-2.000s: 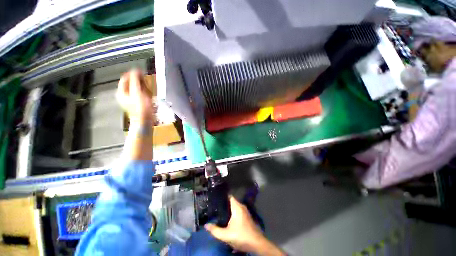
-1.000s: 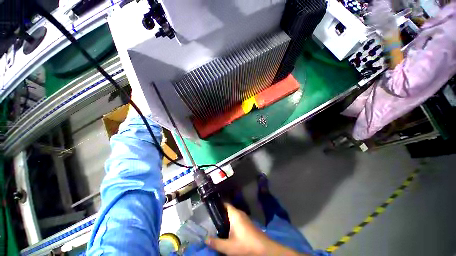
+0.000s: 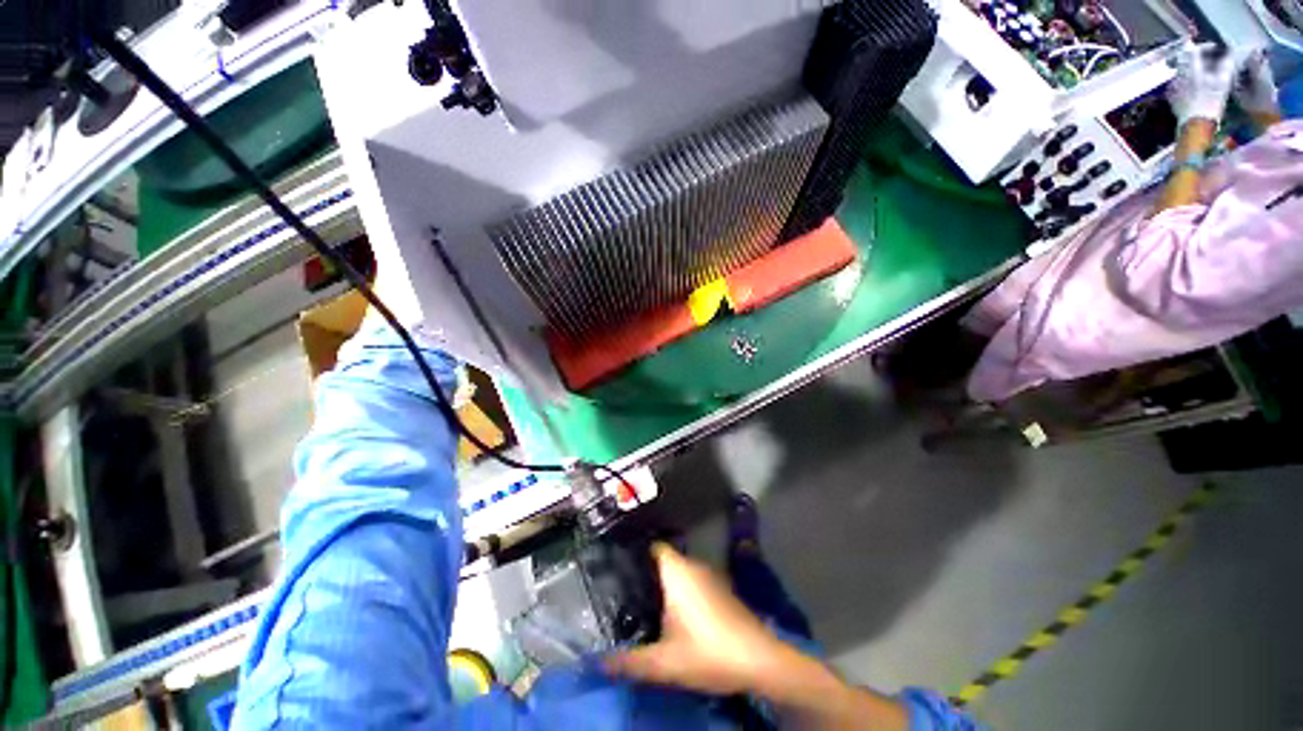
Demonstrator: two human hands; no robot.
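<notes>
The white-grey inverter housing [image 3: 600, 72] stands on the green mat [image 3: 650, 407], its finned heatsink [image 3: 657, 214] above red-orange support blocks [image 3: 793, 269] and a yellow piece [image 3: 709, 299]. A small pile of screws [image 3: 743, 347] lies on the mat. My right hand [image 3: 715, 621] is closed around the black electric screwdriver [image 3: 617, 578], below the bench edge. Its long shaft points up to the housing's left side plate [image 3: 443, 271] and is partly blurred. My left sleeve reaches up to the housing's outer left side; my left hand is hidden there.
A black cord [image 3: 265, 193] crosses above my left sleeve. A red button box [image 3: 630, 488] sits at the bench edge. A cardboard box [image 3: 332, 331] is beyond the housing's left side. A co-worker in pink [image 3: 1143, 271] works at the right. A yellow ring [image 3: 472, 668] lies below.
My left hand has gone from above the conveyor to out of sight beside the housing. The view has turned. The screwdriver body has lately shifted slightly and blurred. The co-worker's hands have moved.
</notes>
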